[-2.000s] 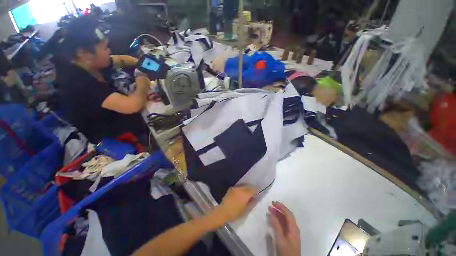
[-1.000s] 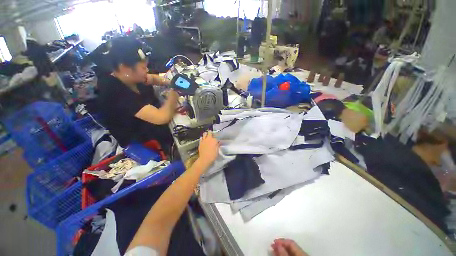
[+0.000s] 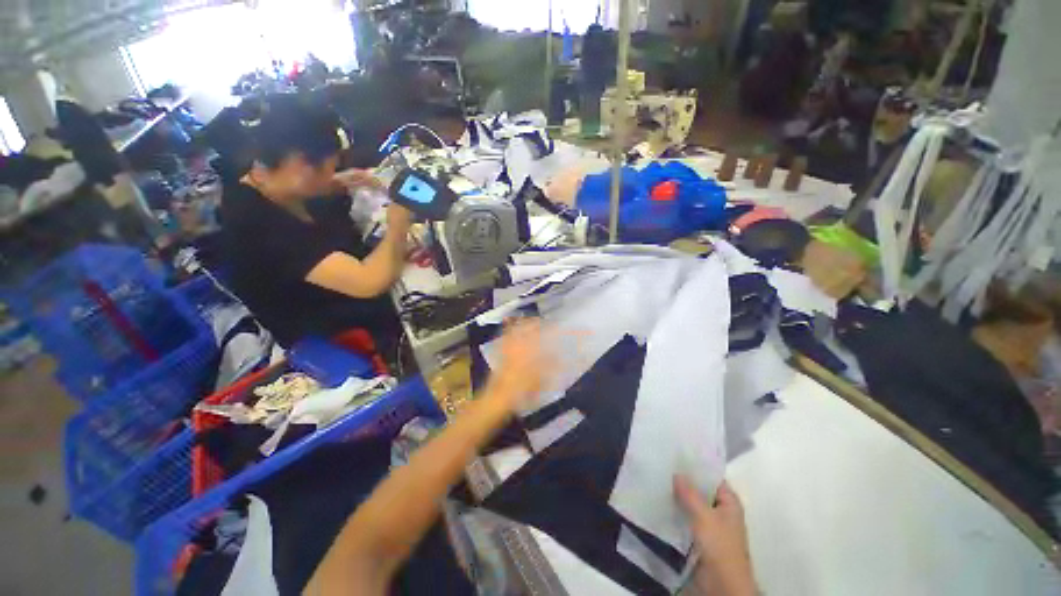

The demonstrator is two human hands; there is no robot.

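A light grey panel (image 3: pixel 669 431) and a navy panel (image 3: pixel 570 466) lie across the stack of cut pieces (image 3: pixel 582 274) and hang towards the table's near edge. My right hand (image 3: pixel 716 530) grips the lower right edge of the light grey panel, with the thumb on top. My left hand (image 3: pixel 529 361) is blurred over the left part of the cloth. Its fingers look spread, but whether it holds cloth cannot be seen.
The white table (image 3: pixel 849 489) has a grey ribbed near edge. Blue crates (image 3: pixel 151 408) and a red crate (image 3: pixel 209 454) with cloth stand at left. Another worker (image 3: pixel 303 233) sits at a sewing machine (image 3: pixel 483 239). Dark cloth (image 3: pixel 942 396) lies beyond the far edge.
My right hand has risen from the table's near side and taken hold of a panel. The top cloth has been drawn towards me, showing navy. My left hand has shifted slightly right and down.
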